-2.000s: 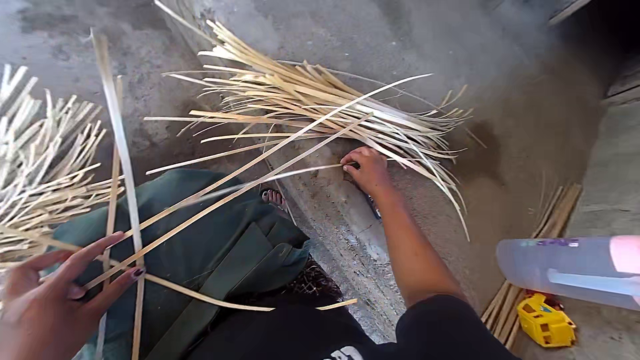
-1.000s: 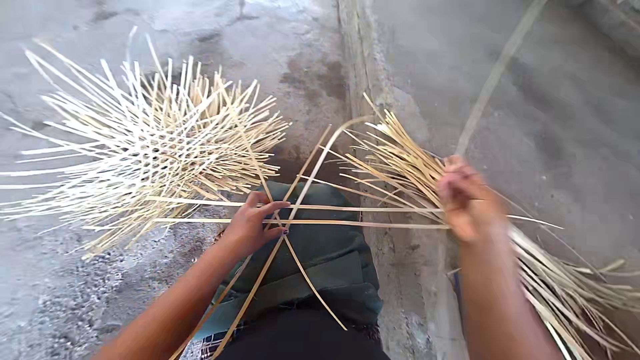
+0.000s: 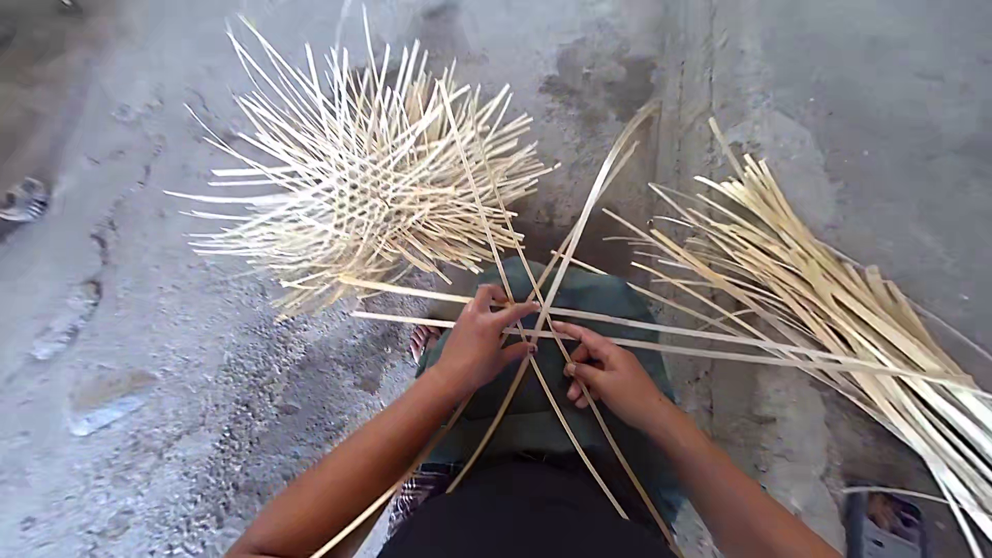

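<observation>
Several long, pale strips, likely bamboo, cross one another over the green cloth point(image 3: 612, 298) on my lap. My left hand point(image 3: 488, 337) pinches the crossing point of the strips point(image 3: 593, 194), thumb below and fingers above. Close by on its right, my right hand point(image 3: 608, 372) grips one slanting strip point(image 3: 620, 457) between thumb and fingers, just below the crossing. Two strips run nearly level to the right, over a loose bundle of strips point(image 3: 821, 294). Up and to the left, open hexagonal weaving shows in a pile of woven strips point(image 3: 372, 186) with ends sticking out all round.
The concrete floor point(image 3: 194, 372) is rough and stained, with a seam running along it behind my lap. A phone point(image 3: 883, 523) lies at the lower right, near the bundle's lower end. Part of my bare foot point(image 3: 422, 341) shows left of the cloth.
My right hand has come in from the bundle on the right to the crossing strips. More slanting strips now cross under my left hand. The view has shifted.
</observation>
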